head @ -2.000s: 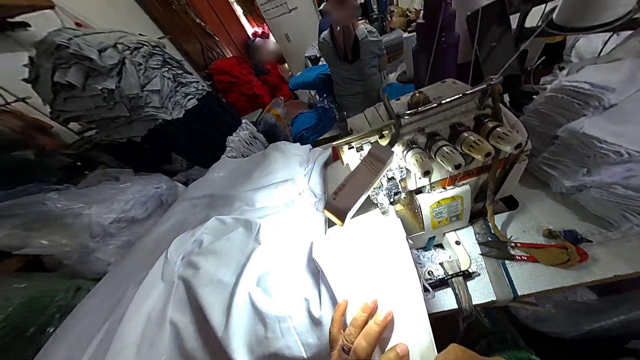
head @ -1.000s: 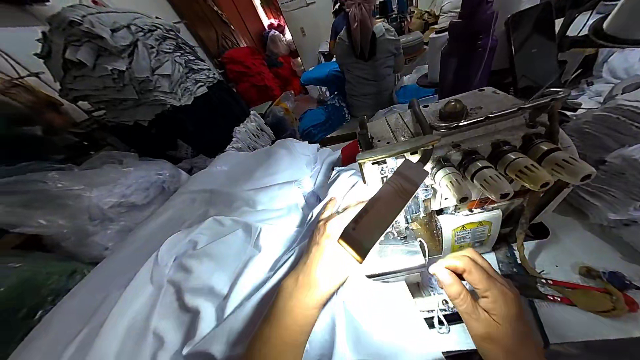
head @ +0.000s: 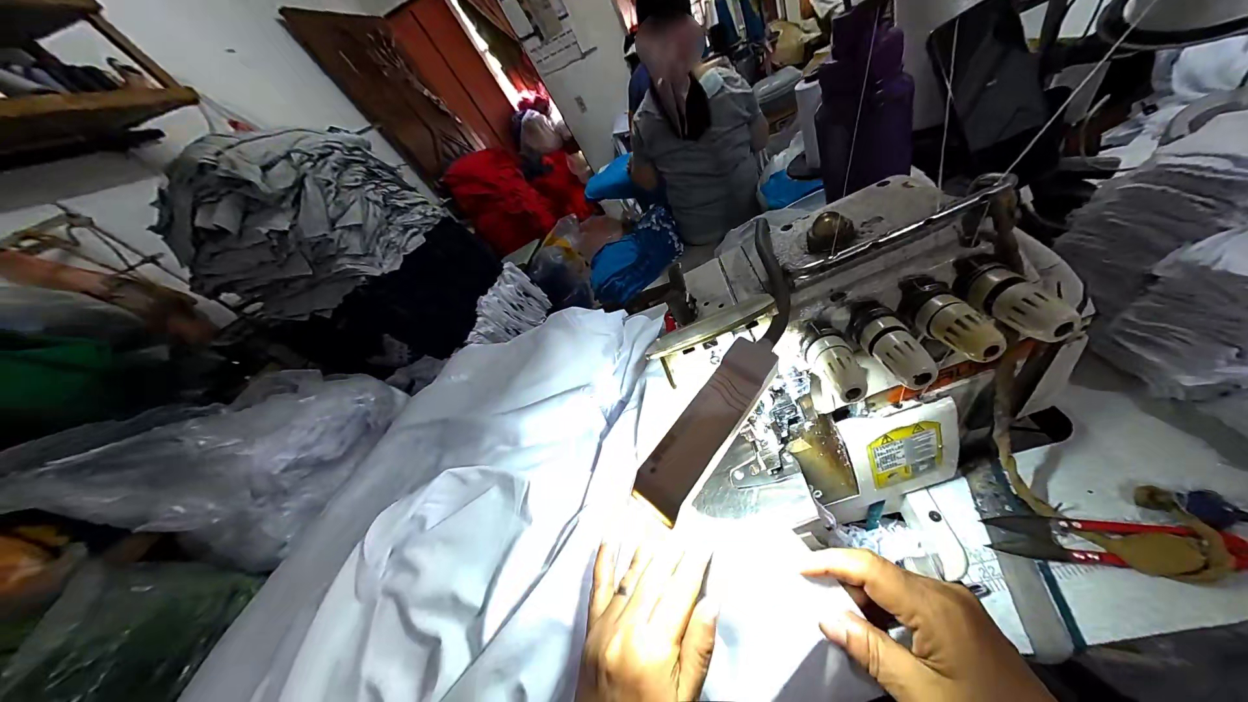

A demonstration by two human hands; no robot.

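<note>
White fabric (head: pixel 468 526) spreads over the work surface and reaches the front of an overlock sewing machine (head: pixel 877 263). My left hand (head: pixel 648 619) lies flat on the fabric, fingers pointing toward the machine and slightly spread. Right of it, my right hand (head: pixel 902 629) has thumb and index finger at the fabric's right edge; whether cloth is pinched between them is hard to see. A lamp (head: pixel 707 429) on a bent neck shines down just above my left hand. Beside the machine's needle area is a white cover (head: pixel 902 453) with a yellow label.
Red-handled thread snips (head: pixel 1102 544) lie on the table at right. Stacked pale fabric (head: pixel 1160 263) stands behind them. Clear plastic bags (head: pixel 224 458) and a grey cloth pile (head: pixel 292 224) are at left. A person (head: pixel 697 146) sits beyond the machine, near blue bags (head: pixel 634 255).
My left hand has come out from behind the lamp and lies nearer me on the fabric. My right hand has moved from the looped cord by the needle area to the fabric's edge.
</note>
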